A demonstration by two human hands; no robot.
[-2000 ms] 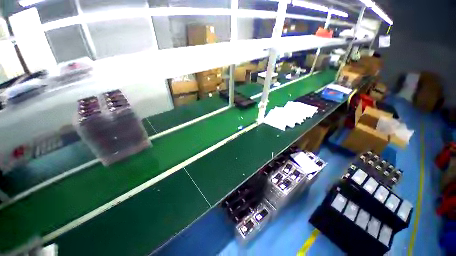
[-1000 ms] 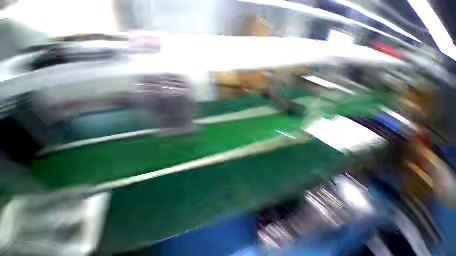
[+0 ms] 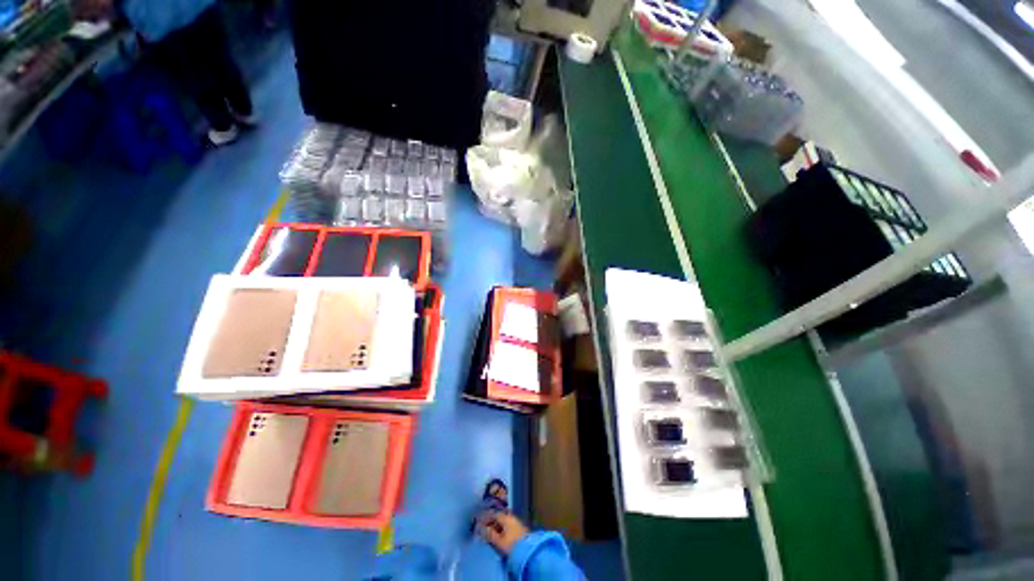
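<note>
My right hand [image 3: 506, 531], bare with a blue sleeve, is small at the bottom edge; its fingers and any hold are unclear. My left hand is not visible; a blue patch shows at the bottom edge. Left of my hand, on the floor, a white tray [image 3: 398, 335] with two brown panels lies on stacked trays. A red tray [image 3: 303, 465] with two brown panels is in front of it, and a red tray with dark panels [image 3: 426, 252] behind. A smaller stack with a red tray [image 3: 550, 323] and white rectangles stands by the bench.
On the green bench [image 3: 607, 170] at right, a clear blister tray [image 3: 680, 392] with dark units lies on white sheets. Black trays [image 3: 828, 238] stand farther right. Behind the floor trays are clear blister trays [image 3: 380, 182], white bags [image 3: 516, 187] and a black stack [image 3: 391, 68]. A person [image 3: 193, 57] and red stool [image 3: 51, 409] are left.
The view has swung from along the bench to the floor trays and the bench on the right. My right hand now shows at the bottom.
</note>
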